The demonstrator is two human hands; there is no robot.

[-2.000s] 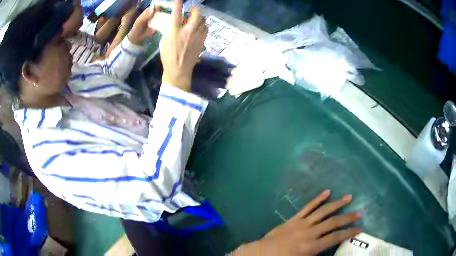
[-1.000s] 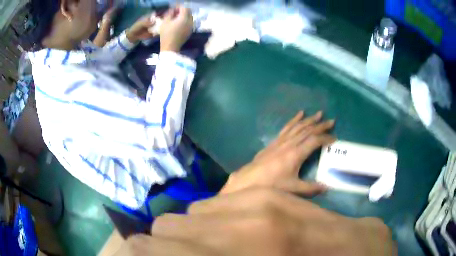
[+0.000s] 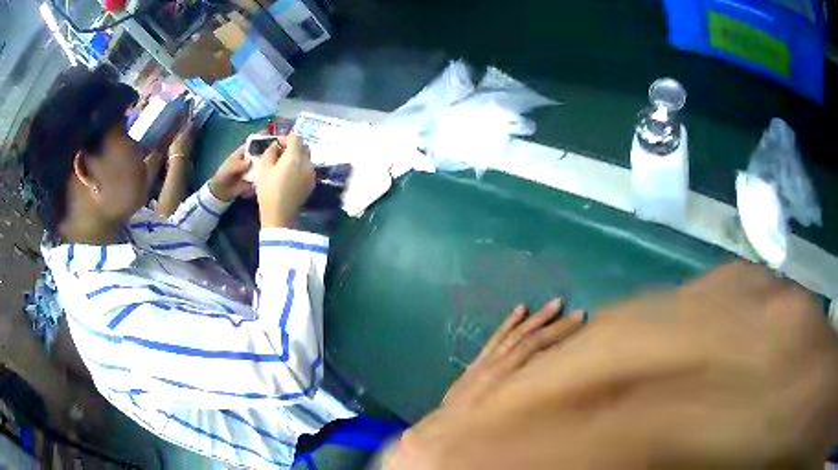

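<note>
My left hand [image 3: 505, 353] lies flat on the dark green bench mat [image 3: 413, 248] at the lower middle, its visible fingers slightly apart. Its thumb and palm side are hidden behind my right hand. My right hand [image 3: 662, 367] is large, blurred and close to the camera at the lower right. Its fingertips and anything in them cannot be made out. No front cover shows in front of me; the area behind my right hand is hidden.
A pump bottle [image 3: 660, 179] and a small bag with a white pad [image 3: 763, 216] stand along the pale rail [image 3: 588, 174]. Crumpled clear bags [image 3: 469, 124] lie farther left. A person in a striped shirt [image 3: 202, 321] sits at left, holding a small white part. A blue bin [image 3: 749, 37] is across the belt.
The view has shifted. My right hand has come in and moved up and right, covering where the white cover and white wad showed. The bottle now appears lower and farther left than a second ago.
</note>
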